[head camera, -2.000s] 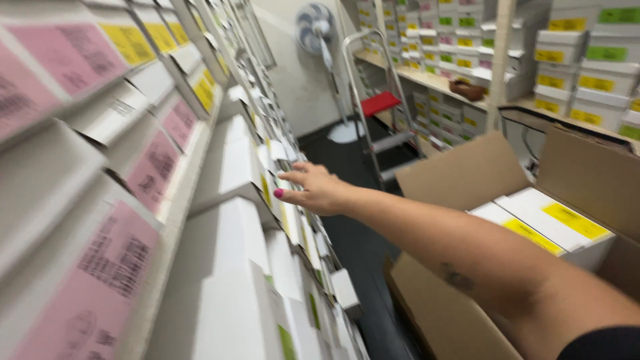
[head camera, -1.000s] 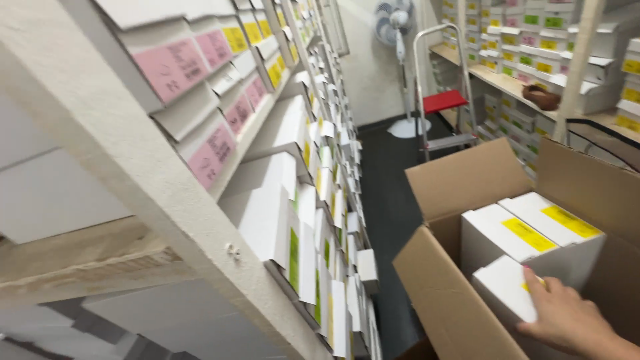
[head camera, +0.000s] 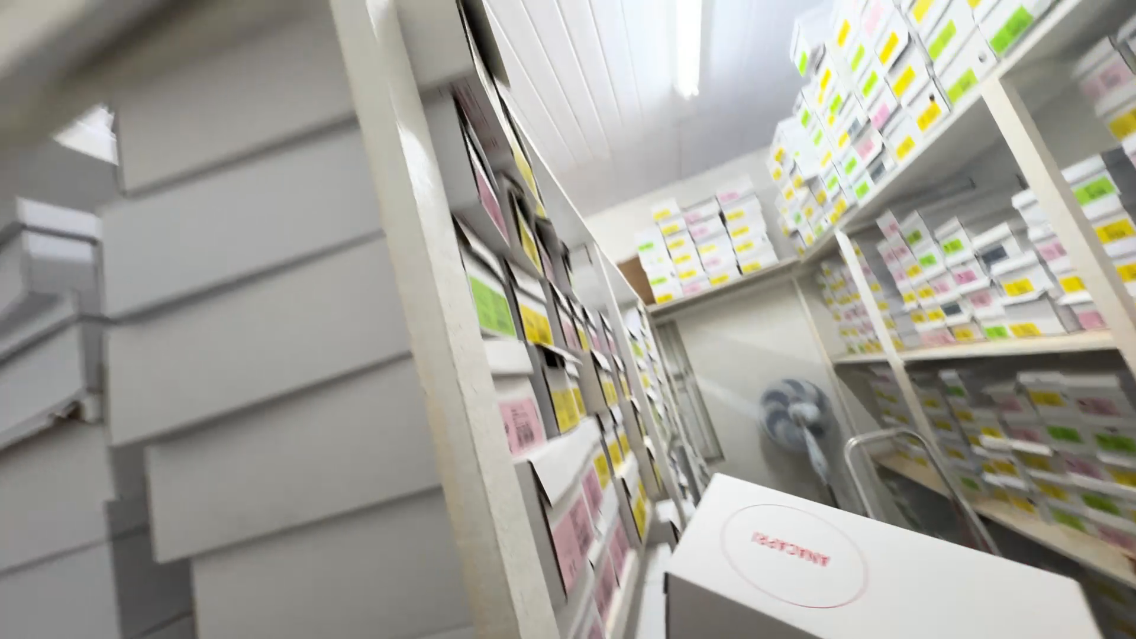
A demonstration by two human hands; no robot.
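A white lidded cardboard box (head camera: 870, 568) with a red oval mark on its lid is raised at the lower right, close to the camera, cut off by the frame's bottom edge. Neither of my hands shows, so what supports the box is hidden. Just left of it, stacked white boxes with pink, yellow and green labels (head camera: 572, 532) fill the shelving behind a cream upright post (head camera: 444, 355). Large plain white boxes (head camera: 266, 293) are piled at the left, near the camera and blurred.
A pedestal fan (head camera: 796, 415) stands by the back wall, with the metal rail of a stepladder (head camera: 896, 437) to its right. Shelves (head camera: 1003, 346) of labelled boxes line the right side. More boxes (head camera: 706, 240) sit on a high back shelf under a ceiling light (head camera: 688, 44).
The view has swung upward and left. My hand, last seen on a white box in the open brown carton, is out of frame, as is the carton. A white box now shows raised up close.
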